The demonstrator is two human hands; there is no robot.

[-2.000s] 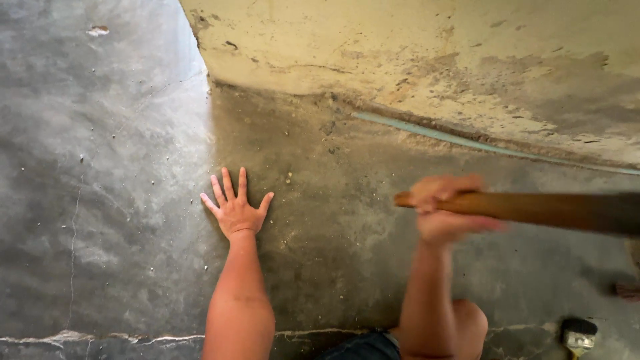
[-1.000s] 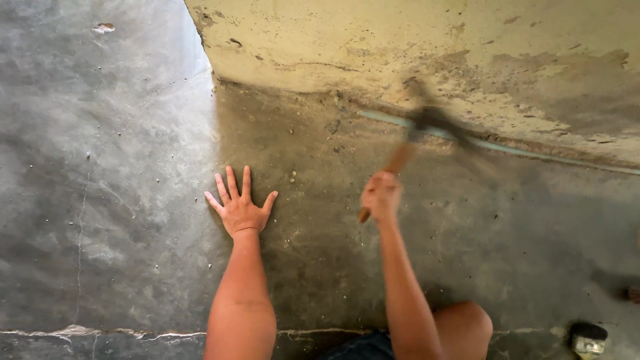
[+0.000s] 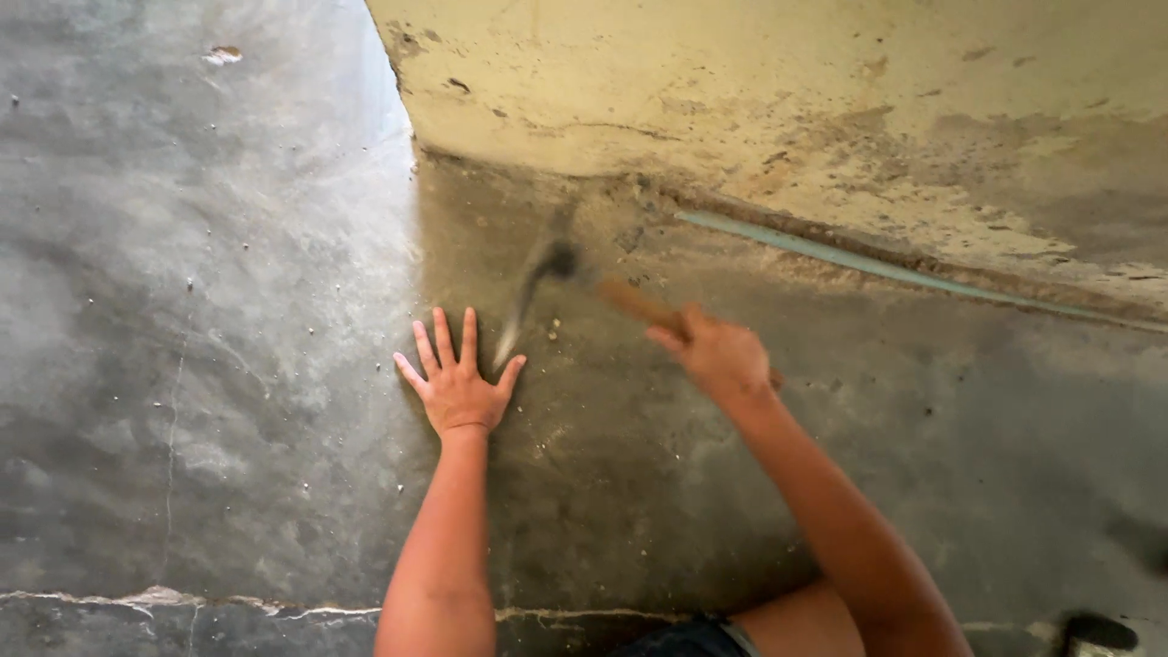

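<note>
My left hand point(image 3: 461, 391) lies flat on the grey concrete floor point(image 3: 301, 438) with its fingers spread and nothing in it. My right hand point(image 3: 725, 356) grips the wooden handle of a pick-like tool point(image 3: 639, 306). Its dark metal head is blurred by motion and hangs to the right of and above my left hand, one long thin end pointing down close to my left thumb. Whether the head touches the floor cannot be told. Beyond the tool, a pale green pipe or strip point(image 3: 821, 254) runs in a rough groove along the wall's foot.
A yellow, stained wall point(image 3: 639, 73) with flaking paint rises at the top right. A whitish crack point(image 3: 265, 604) crosses the floor near me. Small crumbs are scattered about. A dark object point(image 3: 1100, 630), partly out of view, is at the bottom right.
My right hand and the tool have swung; the blurred head was over the pale green strip a second ago and is now further left, nearer my left hand. My left hand stays flat on the floor.
</note>
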